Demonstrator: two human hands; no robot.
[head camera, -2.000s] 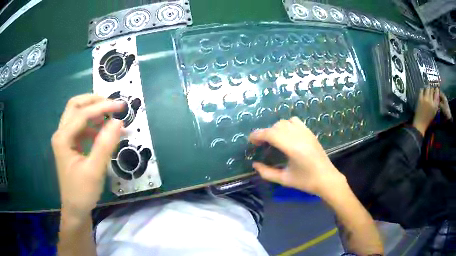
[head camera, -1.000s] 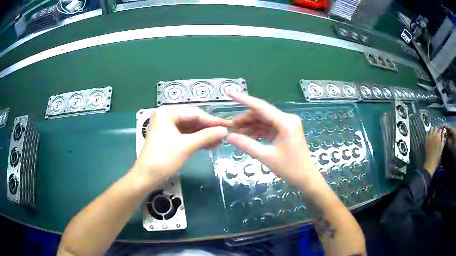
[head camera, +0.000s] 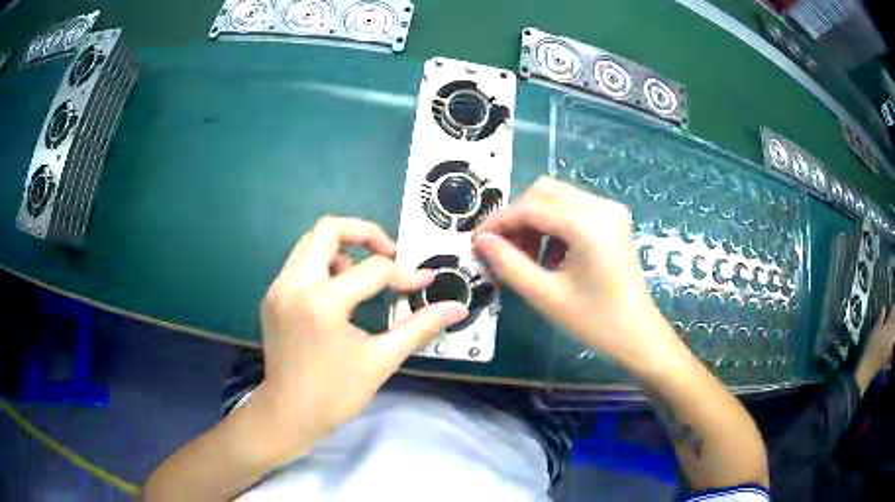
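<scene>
A silver three-hole frame lies on the green bench in front of me, its long side pointing away from me. My left hand is at the lowest hole, thumb and fingertips at its rim and apart; no part shows clearly between them. My right hand is over the right edge of the frame between the middle and lowest holes. Its thumb and index finger are pinched together, and whether they hold a small part is not visible. A clear blister tray lies right of the frame, partly under my right hand.
A stack of frames stands at the left, another at the far right. Concentric-ring plates lie behind the frame, one just above the tray. Another person's hand is at the right edge. Blue objects are below the bench.
My hands were together above the bench between frame and tray. They are now apart and lower, at the frame's lower part. The view has shifted, so the frame appears more central.
</scene>
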